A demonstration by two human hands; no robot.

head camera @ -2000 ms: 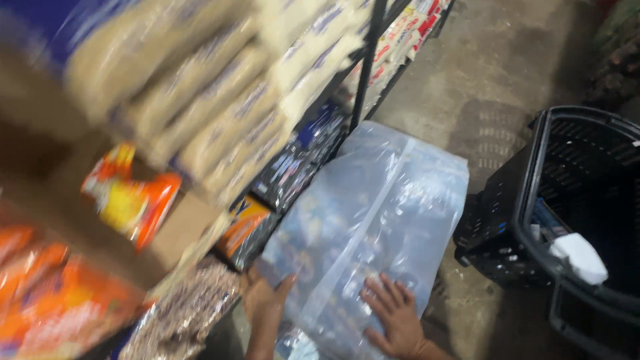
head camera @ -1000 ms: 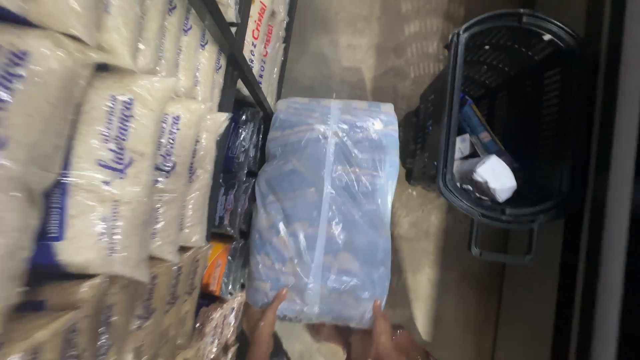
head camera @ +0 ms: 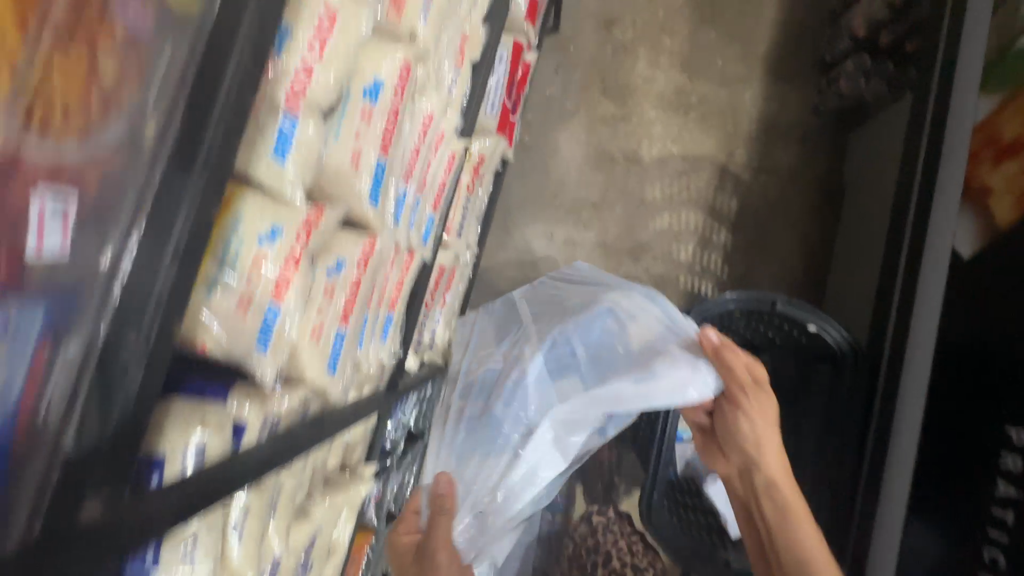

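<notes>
A large translucent plastic bale bag [head camera: 560, 360] with bluish contents spans the space between my hands, its far end raised and creased. My right hand [head camera: 732, 400] grips the bag's right edge between thumb and fingers, above the black basket. At the bag's lower left edge is my left hand [head camera: 428, 524], thumb on the near side of the plastic and fingers behind it. The black plastic shopping basket [head camera: 772, 308] stands on the floor at the right, partly hidden by my right forearm, with a white item [head camera: 722, 504] inside.
Shelves on the left hold stacked clear bags of white grain [head camera: 280, 280] with red and blue print. A black shelf bar [head camera: 264, 448] crosses at the lower left. Concrete floor [head camera: 608, 160] stretches ahead, and a dark display case edge [head camera: 920, 320] runs along the right.
My right hand has moved up and right along the bag and grips its side edge. The bag is now tilted and creased, where it lay flatter before. The view has shifted along the shelves.
</notes>
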